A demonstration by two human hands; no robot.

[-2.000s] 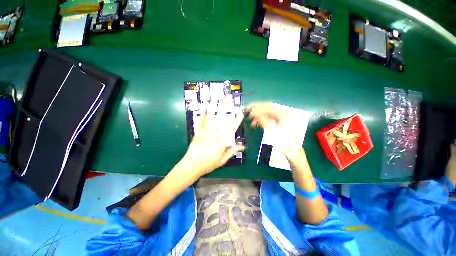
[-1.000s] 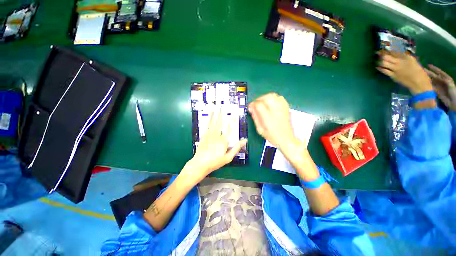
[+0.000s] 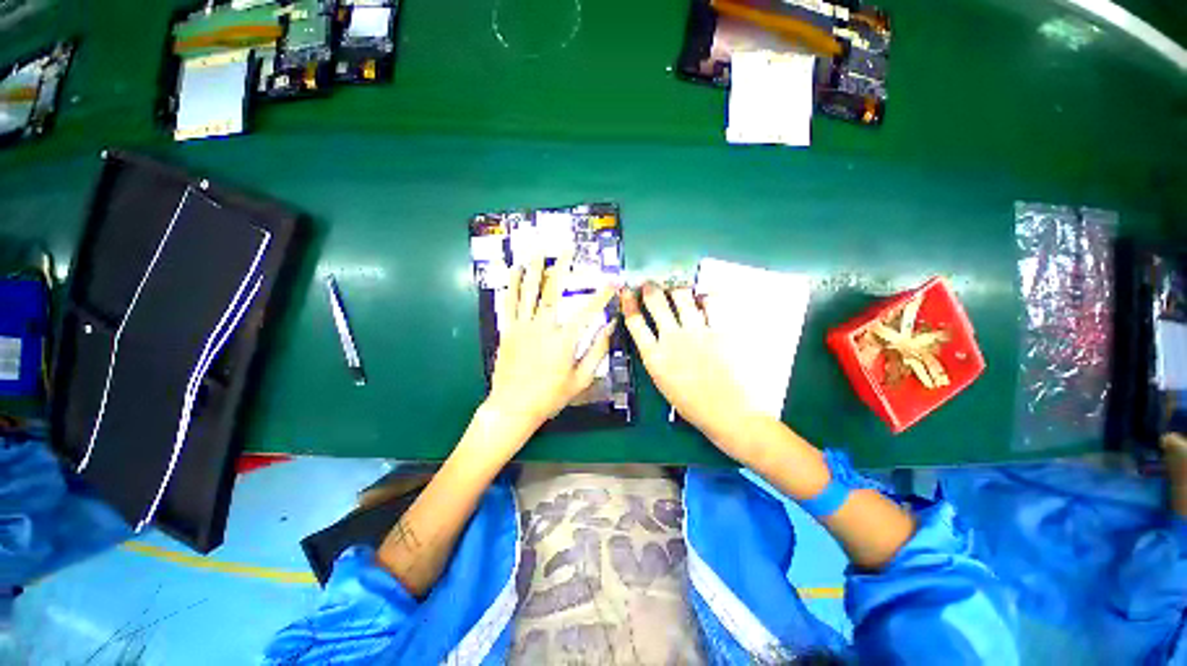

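The open tablet assembly [image 3: 545,232] lies on the green bench in front of me, its circuitry at the far end. My left hand [image 3: 540,345] lies flat over its middle with the fingers spread, covering most of the white battery area. My right hand [image 3: 690,358] is palm down at the tablet's right edge, fingertips near the left hand's fingertips, wrist over the white sheet. Whether a small piece is under its fingertips cannot be told. The white adhesive sheet [image 3: 771,328] lies right of the tablet, its near left part and black block hidden by my right hand.
The red bin [image 3: 910,354] with tan strips stands at right, a clear crinkled bag [image 3: 1065,328] beyond it. A slim tool [image 3: 344,328] and a black tray [image 3: 169,351] lie left. Open tablets [image 3: 853,59] line the far side. A co-worker's hand [image 3: 1175,455] shows at the right edge.
My right hand has lowered from a raised curl to lie across the sheet by the tablet's edge. The co-worker's hands and the far-right open tablet have gone from the upper right.
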